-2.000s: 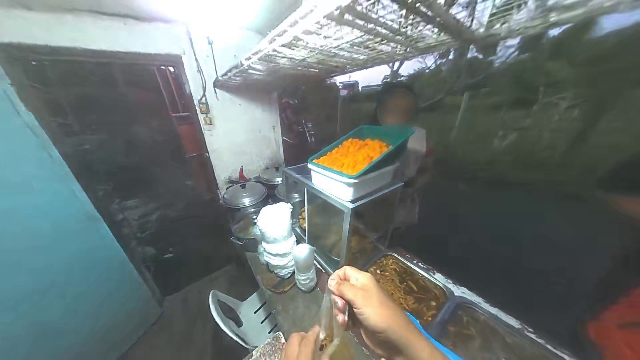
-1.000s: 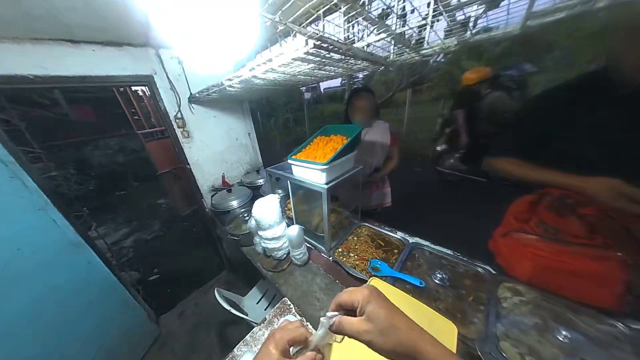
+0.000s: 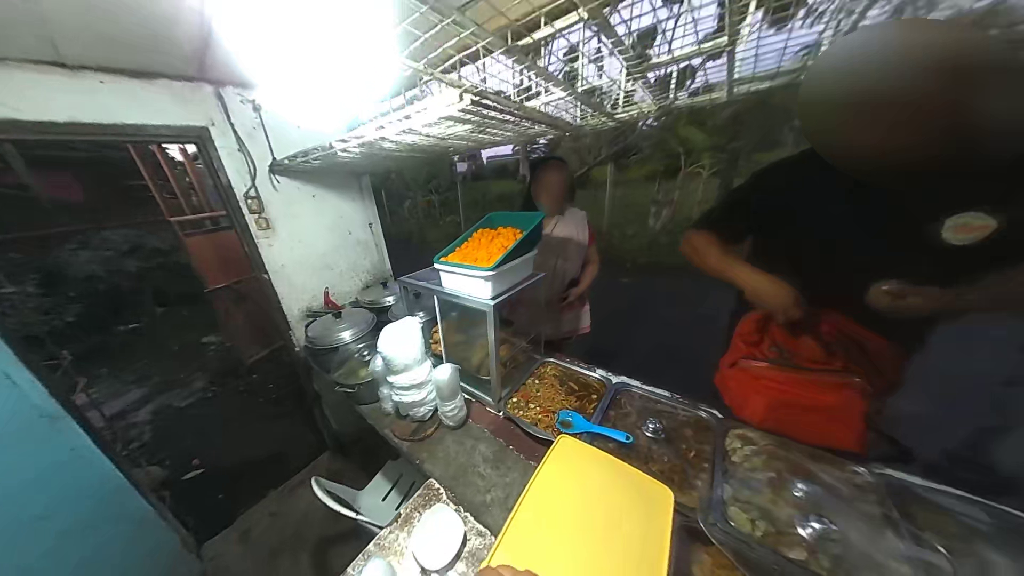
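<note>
At the bottom edge shows a sliver of one of my hands, by the lower left corner of a flat yellow plastic lid or board. Which hand it is, and whether it grips anything, cannot be told; the other is out of frame. A blue plastic spoon lies across the rim between a metal tray of noodles and a covered tray. Left of the yellow piece, a white wrapped bundle or container sits on a worn pale surface.
Stacked white containers stand beside a glass display case, which carries orange food in a green tray. Lidded pots are behind. A person stands beyond; another reaches into a red bag. A grey chair is lower left.
My hands, earlier together over a small clear bag, have dropped almost wholly out of frame, and the bag no longer shows. The person at right has a hand in the red bag.
</note>
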